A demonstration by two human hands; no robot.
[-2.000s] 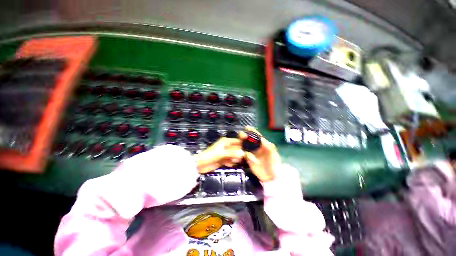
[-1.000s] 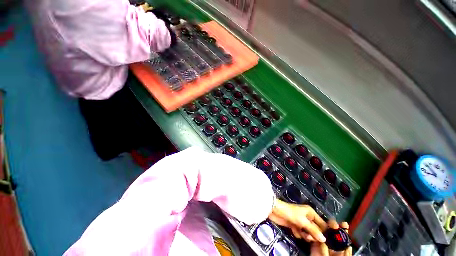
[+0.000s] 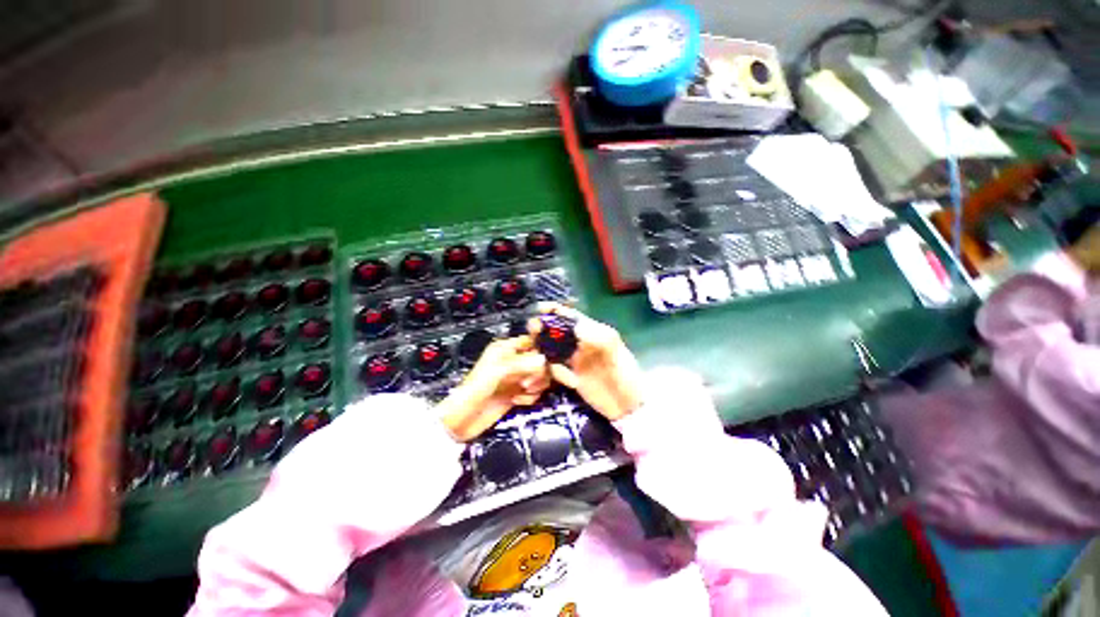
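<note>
My right hand (image 3: 600, 365) holds a round black unit (image 3: 556, 339) with a red mark on its face between thumb and fingers. My left hand (image 3: 497, 383) is right beside it, its fingers curled towards the unit; whether they touch or hold something is hard to tell. Both hands are above a clear blister tray (image 3: 451, 316) with rows of round black units, most with red marks. A nearer tray with dark round pieces (image 3: 551, 444) lies against my body, partly under my forearms. A second blister tray (image 3: 326, 344) of red-marked units lies to the left.
An orange-red pad (image 3: 139, 301) with a tray is far left. Right are a partly filled tray (image 3: 729, 199), white sheet (image 3: 820, 175), blue clock (image 3: 645, 51), parts box (image 3: 732, 84) and pale equipment (image 3: 923, 121). A person's pink sleeve (image 3: 1037, 350) and a lower tray (image 3: 832, 464) are at right.
The view swung left at one second ago, showing the left neighbour, and has swung back right. The black unit is still in my hands, with its red mark showing.
</note>
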